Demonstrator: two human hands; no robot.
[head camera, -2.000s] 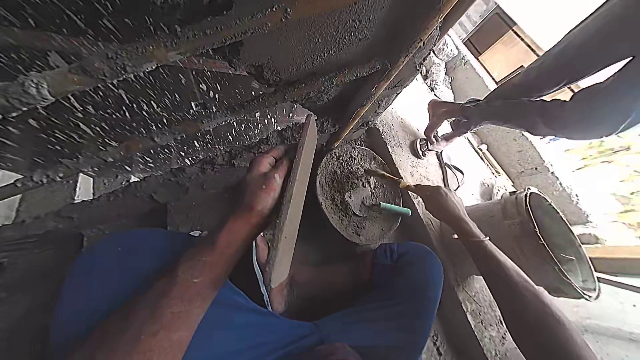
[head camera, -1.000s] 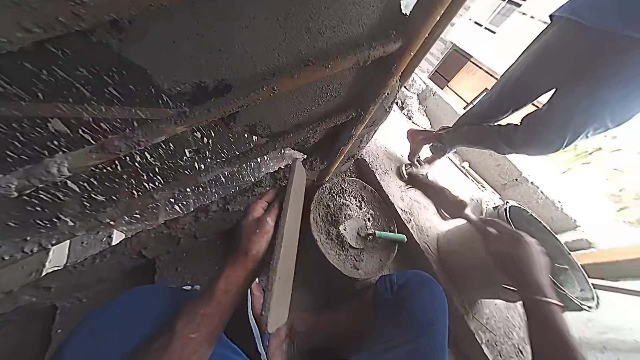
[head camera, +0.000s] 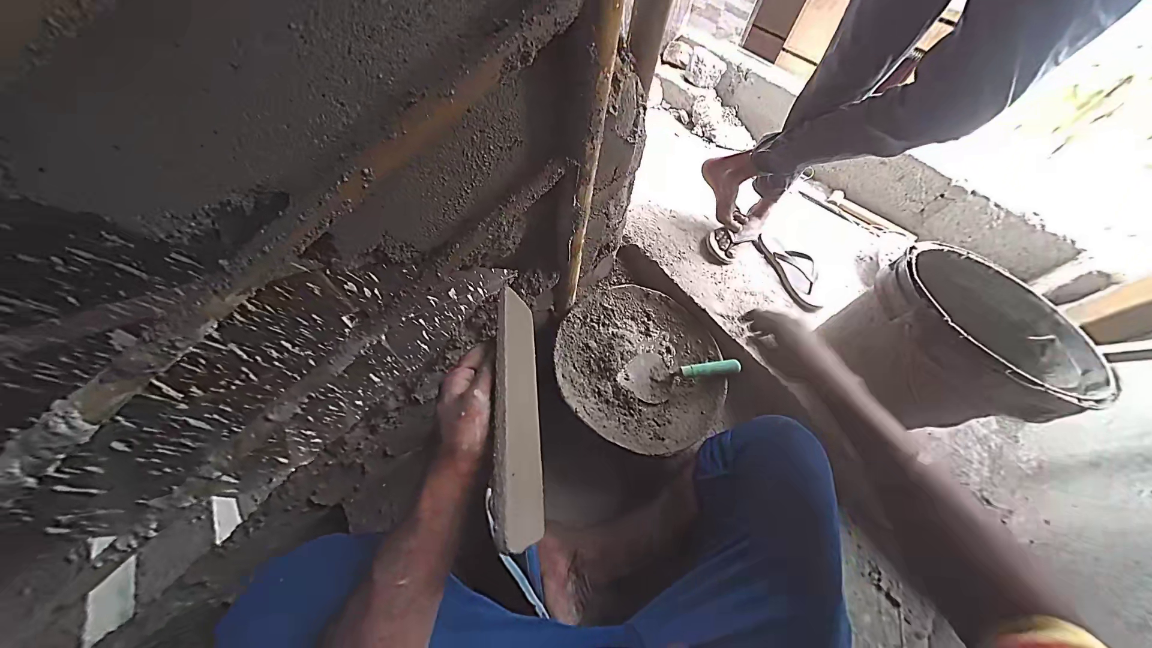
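Note:
My left hand (head camera: 465, 405) is on the left side of a mortar-smeared wooden float or board (head camera: 519, 432), which stands on edge between my legs; its fingers are partly hidden. To the right lies a round pan of grey mortar (head camera: 598, 378). A trowel (head camera: 650, 376) with a green handle rests in the mortar. My right hand (head camera: 783, 337) is blurred, right of the trowel handle and left of the bucket; whether its fingers hold anything is unclear.
A large mortar-stained bucket (head camera: 886, 351) leans at right. Flip-flops (head camera: 792, 270) lie beside the bare foot of another person (head camera: 864, 117) at the upper right. A rough plastered wall (head camera: 432, 171) with yellowish poles (head camera: 589, 171) rises at left, near my left hand.
My right hand was over the pan with a thin stick-like thing, then swung right towards the bucket, and is now lower left of the flip-flops. The green-handled trowel stays in the pan. The view has shifted.

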